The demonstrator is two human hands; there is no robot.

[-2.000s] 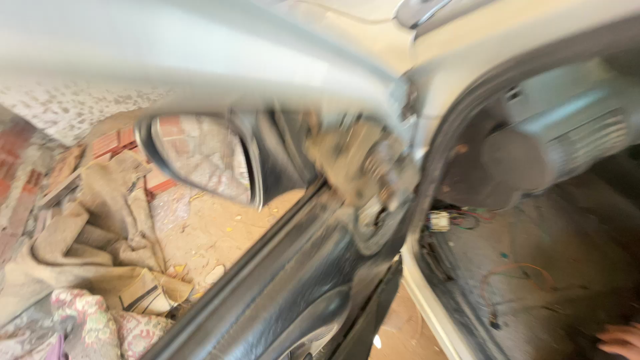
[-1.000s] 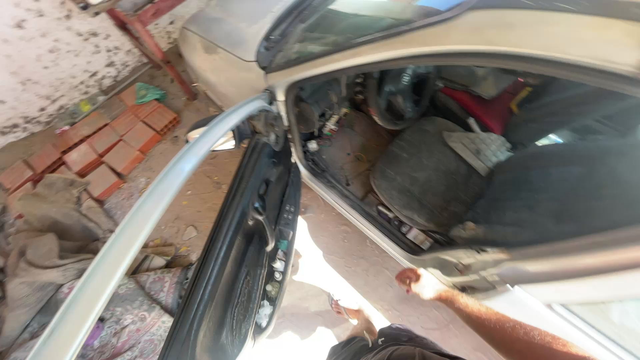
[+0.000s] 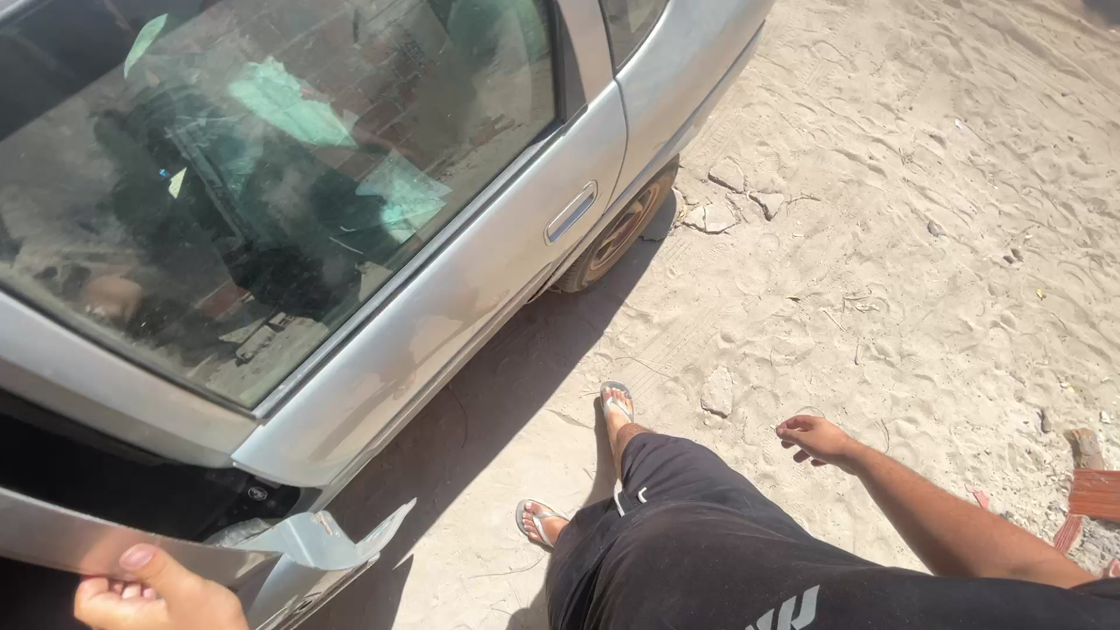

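Observation:
At the lower left, my left hand is closed around the upper edge of a silver metal car body panel, thumb on top; the other fingers are partly hidden. A bent, jagged end juts from this panel, beside a dark gap in the car body. My right hand hangs over the sand at the right, fingers loosely curled, with nothing seen in it. Above the panel lies the silver car door with its dusty window and door handle.
A rusty wheel shows beneath the car's side. My sandalled feet stand on footprinted sand by the car's shadow. Cracked slabs lie near the wheel, and broken red brick lies at the right edge.
The view has swung from the open door and seats to another door and the sand outside. My left hand now shows on the panel edge; my right hand, earlier near the door sill, is over the sand.

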